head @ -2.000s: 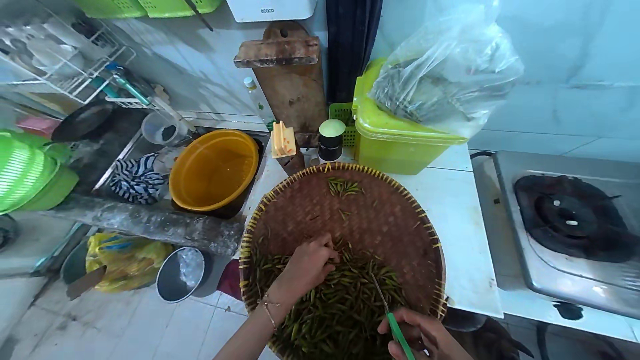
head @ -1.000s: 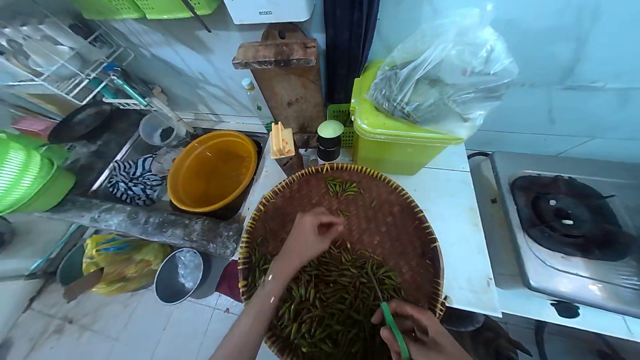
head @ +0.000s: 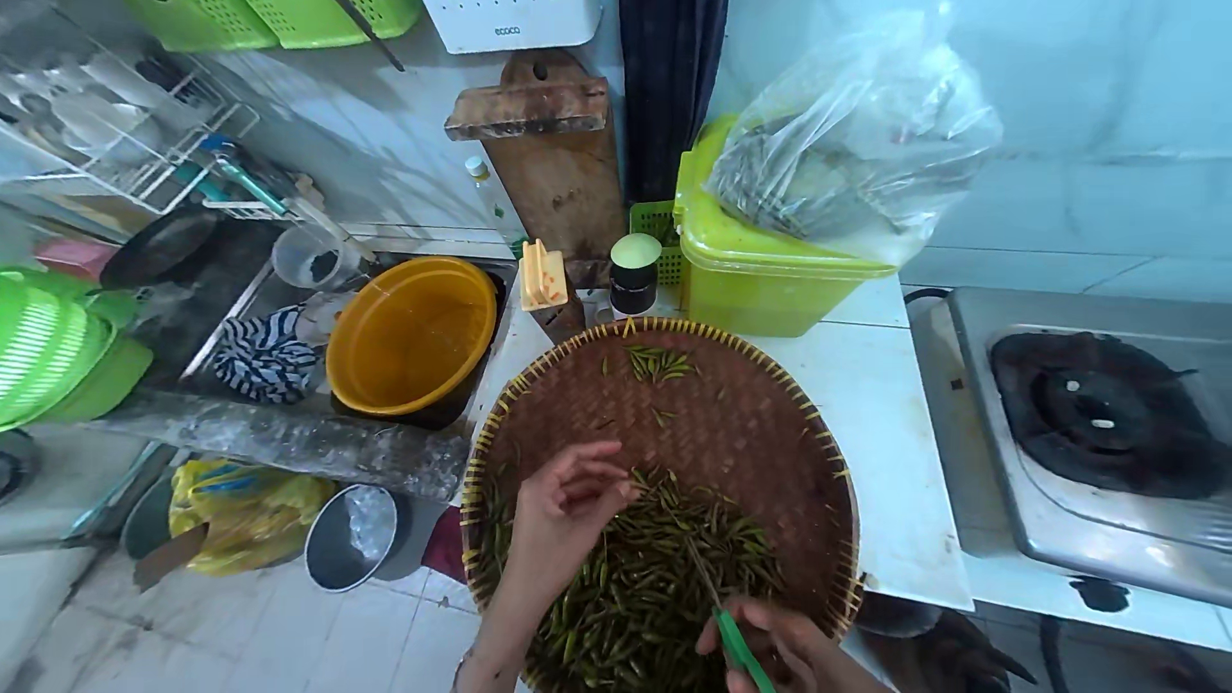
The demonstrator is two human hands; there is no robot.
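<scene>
A round woven bamboo tray [head: 731, 385] with a yellow-bound rim holds a large heap of small green chili peppers [head: 635, 597]. Near its far rim lies a smaller group of chilies [head: 659, 364]. My left hand [head: 573, 500] hovers over the heap's upper edge, fingers curled, thumb near the index finger; whether a chili is between them I cannot tell. In my right hand [head: 770, 640], at the tray's lower right, is a green-handled tool [head: 736, 645] with a thin metal blade, perhaps scissors, pointing up and left over the chilies.
Behind the tray stand a lime-green lidded bin [head: 770, 289] under a plastic bag [head: 857, 164], a dark jar [head: 633, 289] and a wooden board [head: 568, 192]. An orange basin [head: 414, 337] is at left, a gas stove [head: 982, 404] at right. Below left, a metal bowl [head: 332, 558] sits on the floor.
My left hand was lower on the heap two seconds ago, then rose over the bare weave; now it is back near the heap's edge. My right hand keeps the green-handled tool in about the same place.
</scene>
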